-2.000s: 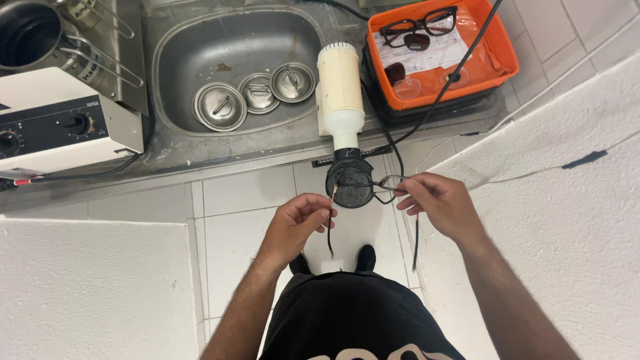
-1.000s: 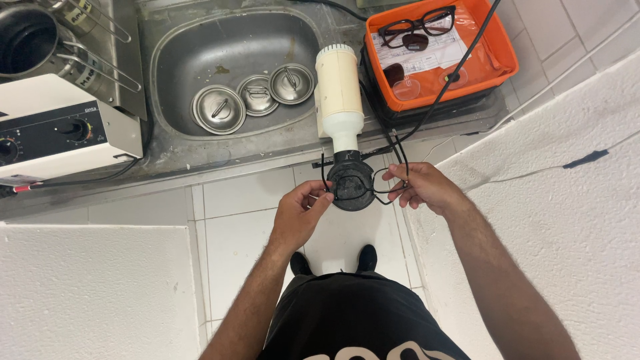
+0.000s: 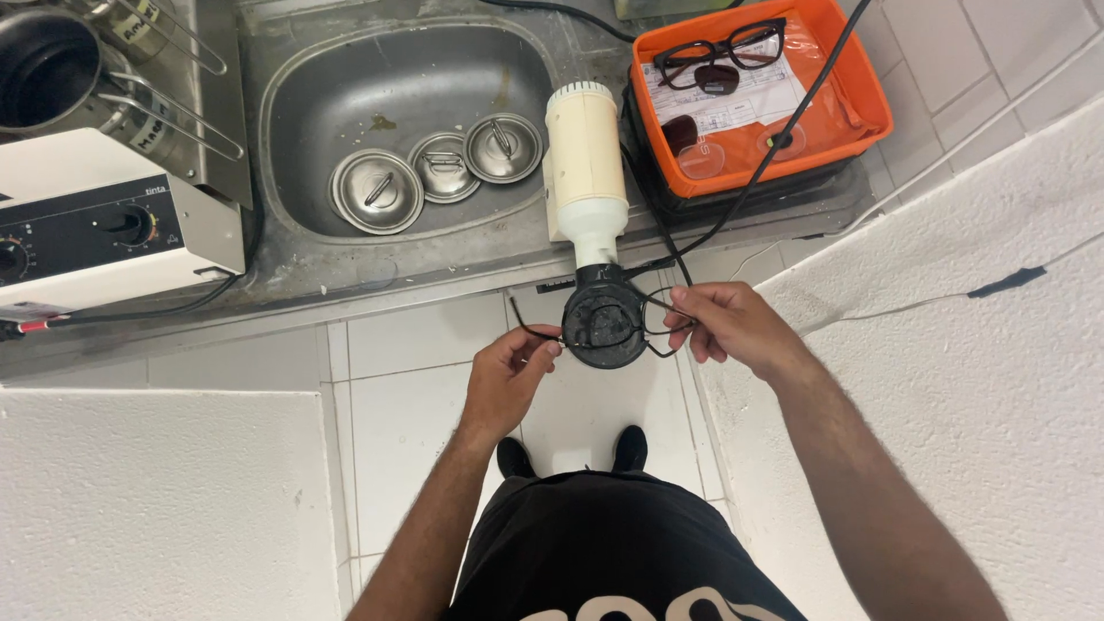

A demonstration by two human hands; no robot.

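Observation:
Both hands hold a thin dark eyeglass frame over the round black nozzle of a cream-coloured hot-air frame heater. My left hand pinches the frame near one hinge, and a temple arm rises from its fingers. Fingers of my right hand grip the other side, by the other temple arm. One rim lies above the nozzle, the other just right of it. Whether lenses sit in the rims I cannot tell.
A steel sink holds several metal lids. At the right, an orange tray contains dark-framed glasses, loose lenses and papers. A white control unit with dials stands left, beside metal pots. A black cable crosses the tray.
The frame has been turned: the temple arm at my left hand hung down two seconds ago and now points up. My right hand has also shifted slightly against the nozzle.

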